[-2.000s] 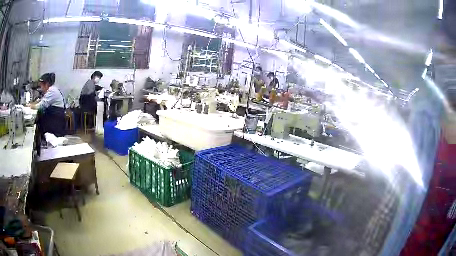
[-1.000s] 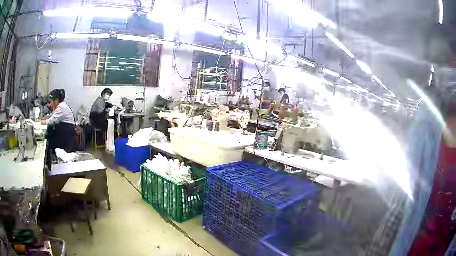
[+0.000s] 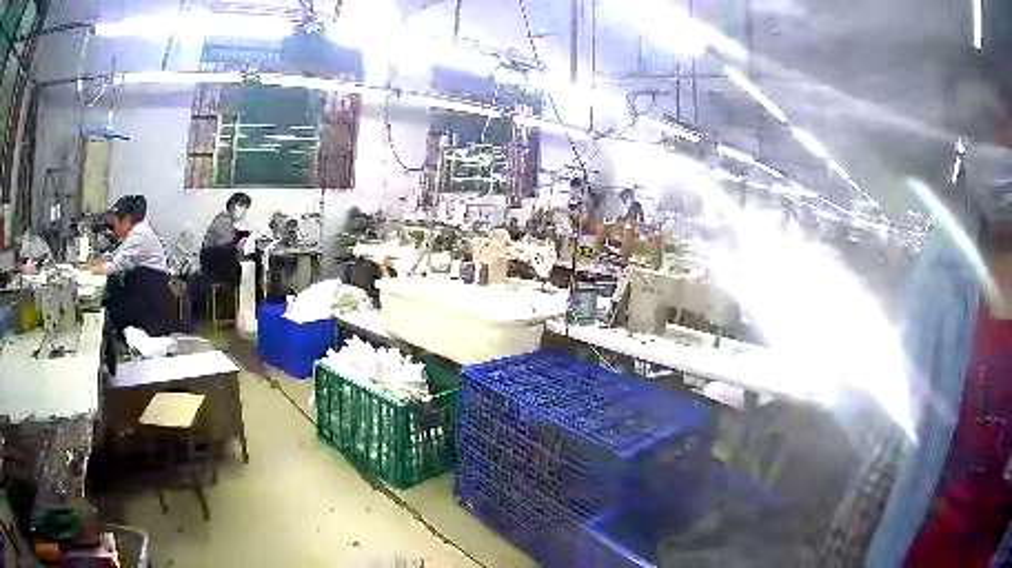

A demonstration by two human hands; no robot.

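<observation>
Neither of my hands is in the picture. Nearest in front, a large blue mesh crate (image 3: 555,455) stands on the floor at lower centre. A second blue crate (image 3: 616,538) shows in part at the bottom edge, blurred. To the left of the large crate, a green crate (image 3: 372,433) holds a heap of white cloth (image 3: 377,368). Behind them is a long cream tub (image 3: 472,320) with mixed items heaped beyond it. The right side is washed out by glare.
A wooden stool (image 3: 172,411) and a small table (image 3: 178,369) stand at left. A white machine table (image 3: 50,372) runs along the left edge. Two people (image 3: 139,266) work at the back left. Blue and red cloth (image 3: 932,333) hangs at right. A white-topped table (image 3: 688,353) stands behind the blue crate.
Since the oldest frame, the view has turned slightly left and up, so the crates and stool sit further right and lower. Little differs from one second ago.
</observation>
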